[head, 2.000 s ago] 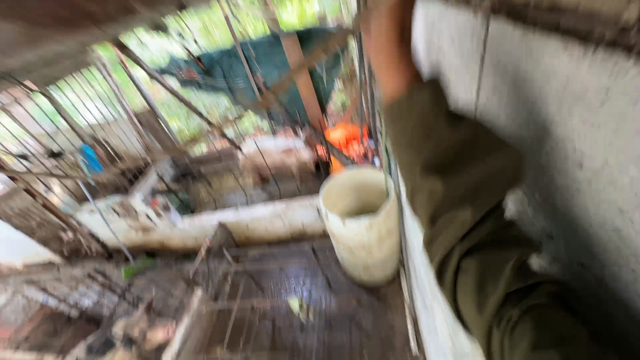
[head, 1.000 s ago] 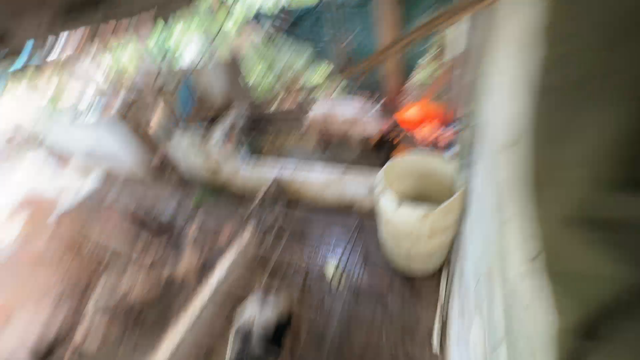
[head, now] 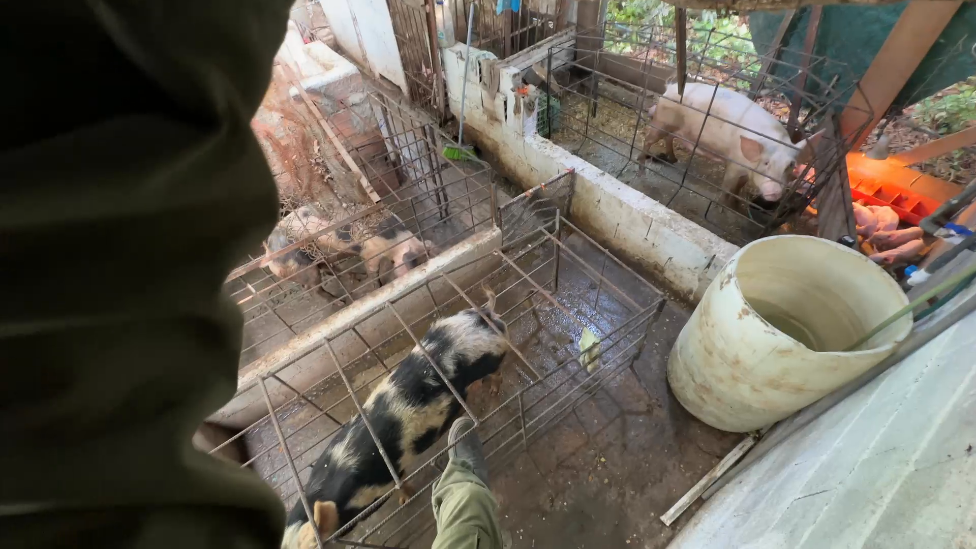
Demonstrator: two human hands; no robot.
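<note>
Neither of my hands shows; a dark olive sleeve fills the left side, close to the camera. Below, my booted foot and green trouser leg stand beside a rebar pen frame. A black-and-white spotted pig stands inside that pen on a wet floor, near a pale green scrap. To the right, a large cream plastic barrel leans slightly, with a thin green rod across its rim.
Spotted pigs occupy the left pen. A pink pig stands beyond the low concrete wall. Piglets lie under orange light. A green broom leans at the back; a wood strip lies by the sloping pale surface.
The raised arm and partly visible hand at the right two seconds ago are no longer there. A sleeve now covers the left side. The view has swung, bringing my foot and the spotted pig clearly into sight.
</note>
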